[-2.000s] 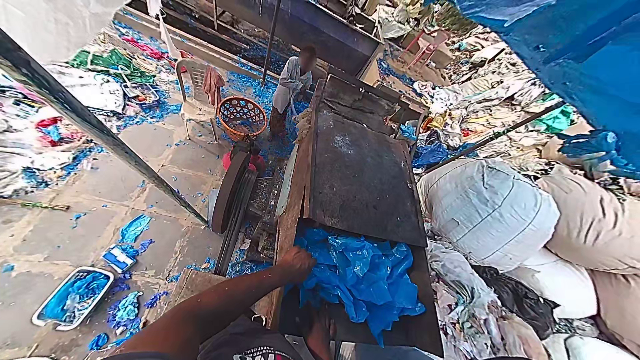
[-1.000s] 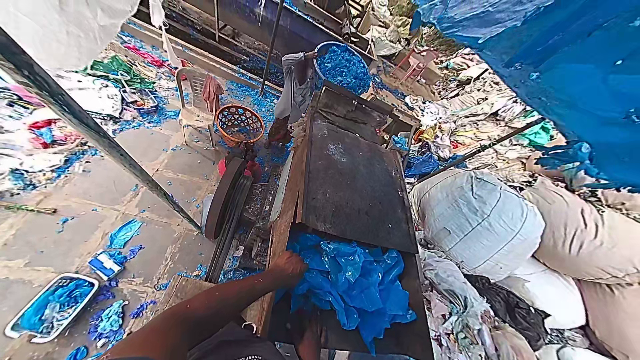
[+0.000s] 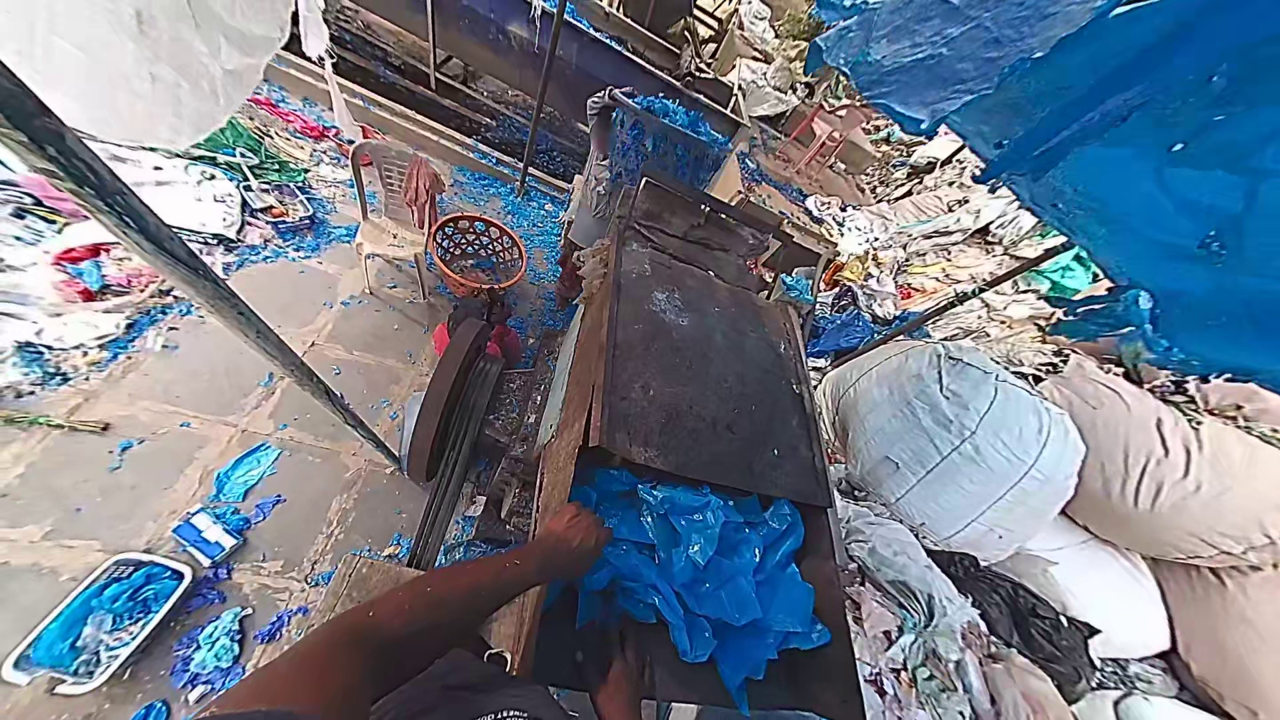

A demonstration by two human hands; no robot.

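Blue plastic film (image 3: 700,560) lies crumpled in a heap in the dark feed opening of a shredding machine with a black metal cover (image 3: 710,370). My left hand (image 3: 573,541) is closed at the film's left edge, by the machine's wooden side board (image 3: 570,450); whether film is inside the fist cannot be told. Lower down, my right hand (image 3: 622,675) rests in shadow on the dark tray below the heap, its fingers partly hidden.
A belt and pulley wheel (image 3: 455,400) stand left of the machine. Beyond it, a person (image 3: 595,190) holds a crate of blue shreds (image 3: 665,145). An orange basket (image 3: 478,255), a plastic chair (image 3: 390,215) and a slanting pole (image 3: 200,270) are at left. Stuffed sacks (image 3: 950,445) crowd the right.
The person beyond the machine, bare of any visible load two seconds ago, has a container of blue shreds, now lower and nearer the machine's far end. My hands have hardly moved.
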